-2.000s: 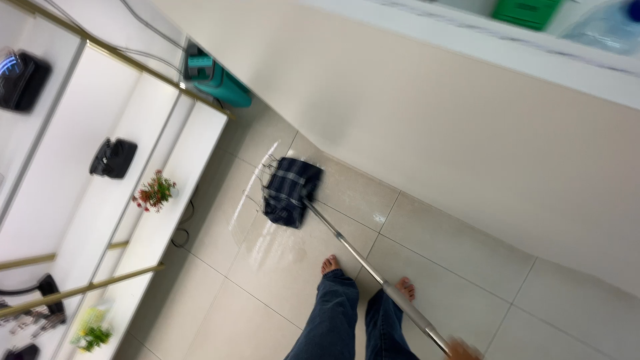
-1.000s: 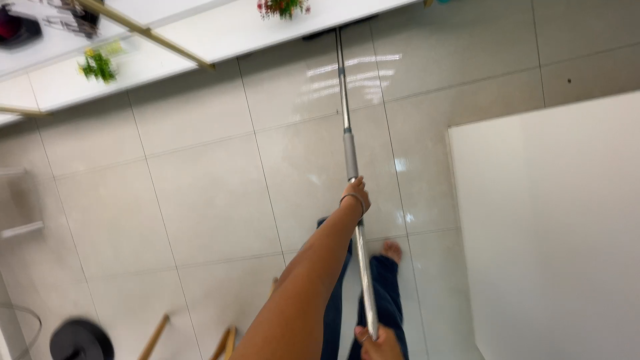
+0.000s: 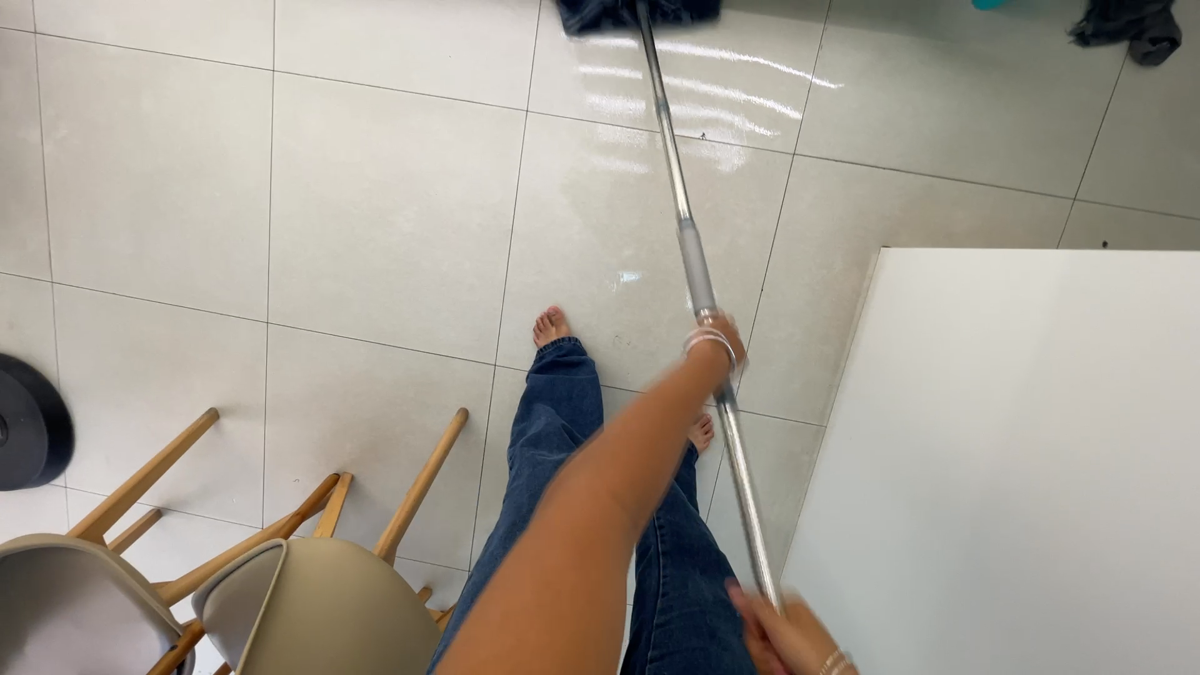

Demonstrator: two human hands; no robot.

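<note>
A metal mop pole runs from the top of the view down to the lower right. My left hand, with a bracelet at the wrist, grips the pole just below its grey sleeve. Around the pole's lower end in the picture is my right hand, blurred and partly cut off by the frame edge. The dark blue cloth mop head lies on the glossy floor tiles at the top edge, only partly in view.
Two chairs with wooden legs stand at the lower left, near a round black base. A white panel-sided unit fills the lower right. Dark cloth lies at the top right. My bare feet are on the tiles.
The view has swung considerably. One second ago the mop head was at the white shelf's foot; now it lies on open tile, and the shelf is out of view. Both hands remain on the pole.
</note>
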